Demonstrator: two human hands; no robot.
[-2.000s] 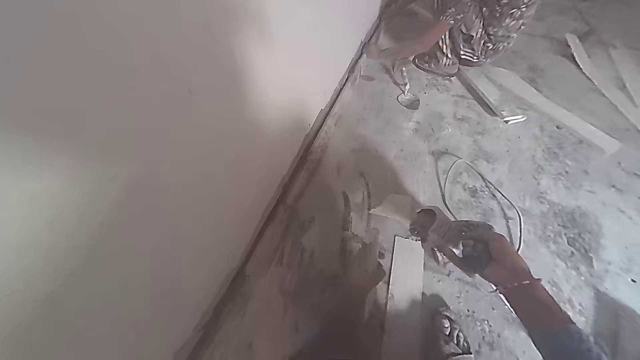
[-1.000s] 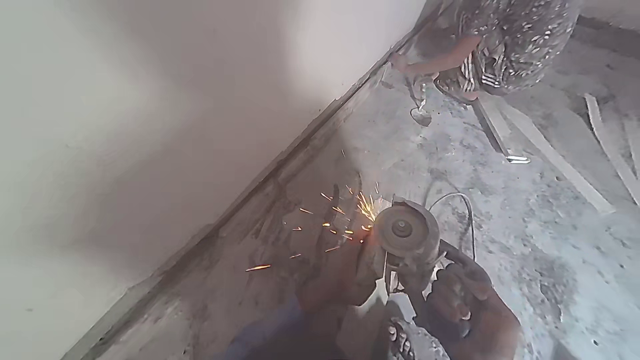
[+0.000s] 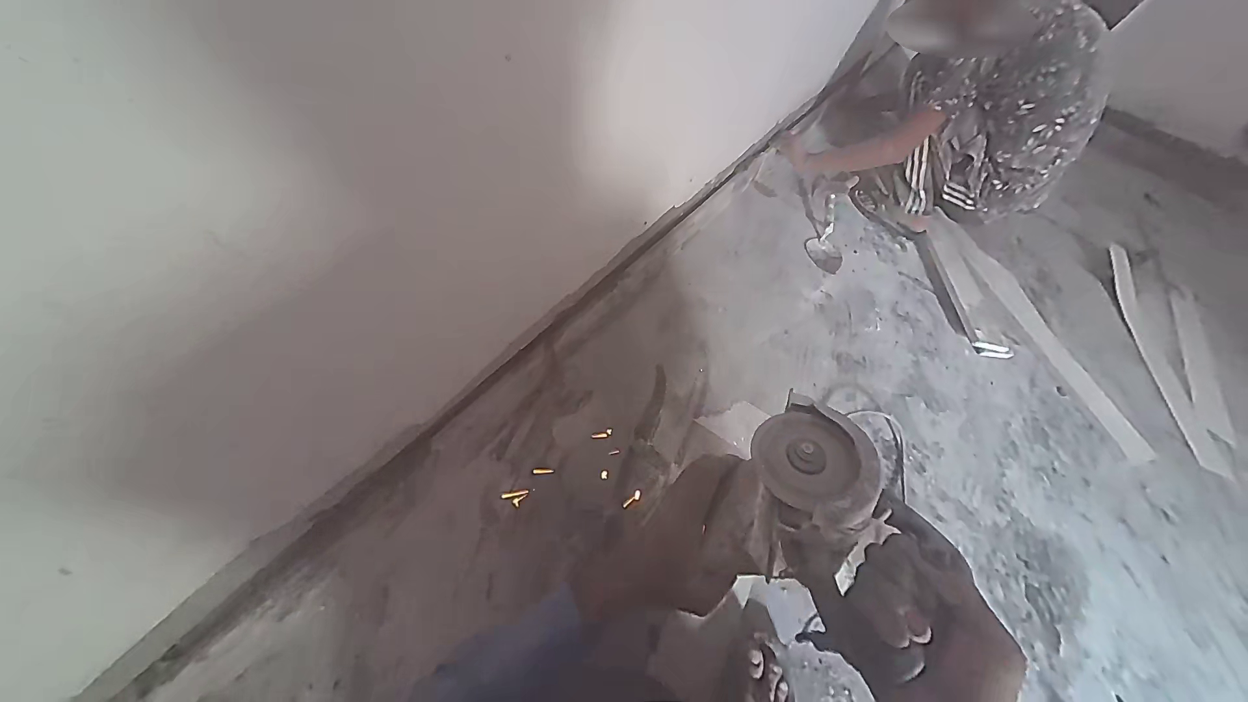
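My right hand [image 3: 912, 604], at the lower right, grips the body of an angle grinder [image 3: 807, 455]. The grinder's round disc faces up toward me. Just left of the disc is my left hand [image 3: 682, 531], dark and blurred, on a pale strip [image 3: 707, 619] whose lower part shows beneath it. A few orange sparks [image 3: 543, 472] hang over the floor left of the hand. Behind the grinder lies a light, flat offcut [image 3: 736, 426]. The contact between disc and strip cannot be made out.
A co-worker [image 3: 1014, 117] crouches by the wall at the upper right, one arm toward the wall's foot. A trowel [image 3: 824, 253] lies near them. Long pale strips [image 3: 1063, 366] rest on the dusty floor at right. A cable [image 3: 892, 439] loops behind the grinder. My foot [image 3: 765, 668] is close below.
Two seconds ago no sparks showed and the grinder was lower than the strip's end. A second ago dense sparks flew from the disc; now only scattered ones remain. The view has shifted.
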